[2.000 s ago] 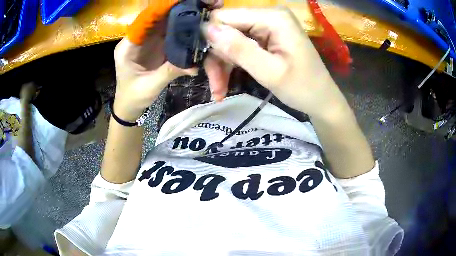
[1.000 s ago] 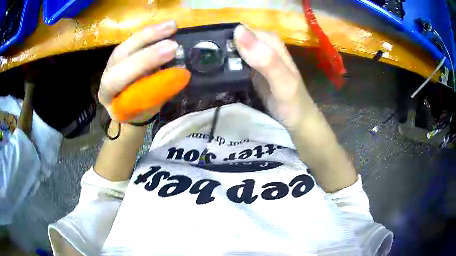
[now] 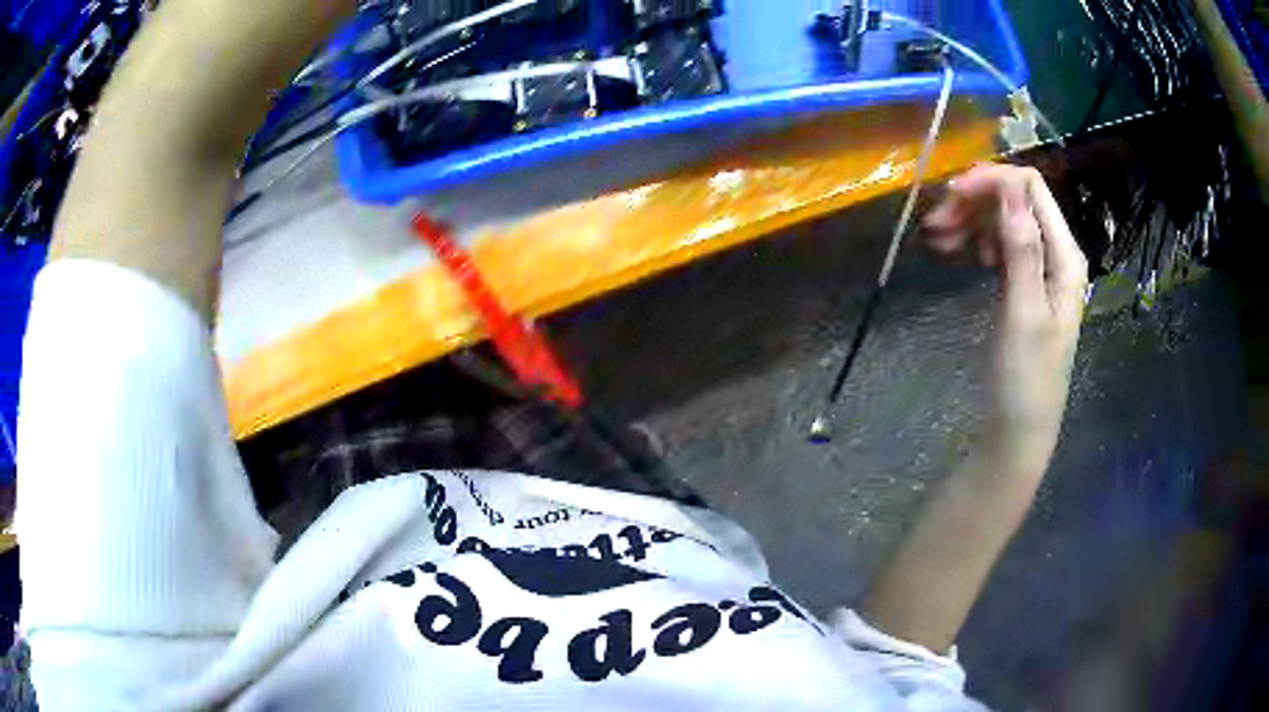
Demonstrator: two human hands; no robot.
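My right hand (image 3: 1023, 237) is at the right, beyond the bench edge, with fingers loosely curled and apart and nothing seen in it. A thin cable lead (image 3: 891, 257), pale above and black below with a small metallic tip, hangs over the bench edge just left of my fingers; I see no grip on it. My left forearm (image 3: 160, 153) reaches up at the left, and my left hand is cut off by the top edge. A blue parts tray (image 3: 599, 135) holds several black square units (image 3: 557, 95) and pale cables.
A red strap or tool (image 3: 498, 313) lies across the yellow-orange bench edge (image 3: 668, 230) and sticks out towards me. A pale sheet (image 3: 285, 271) is on the bench at the left. A bundle of thin leads (image 3: 1162, 209) hangs at the far right. Grey floor (image 3: 724, 362) shows below.
The view has turned towards the right side of the bench. The black camera housing is no longer seen. My right hand has come off it and opened; my left hand has gone out of the picture.
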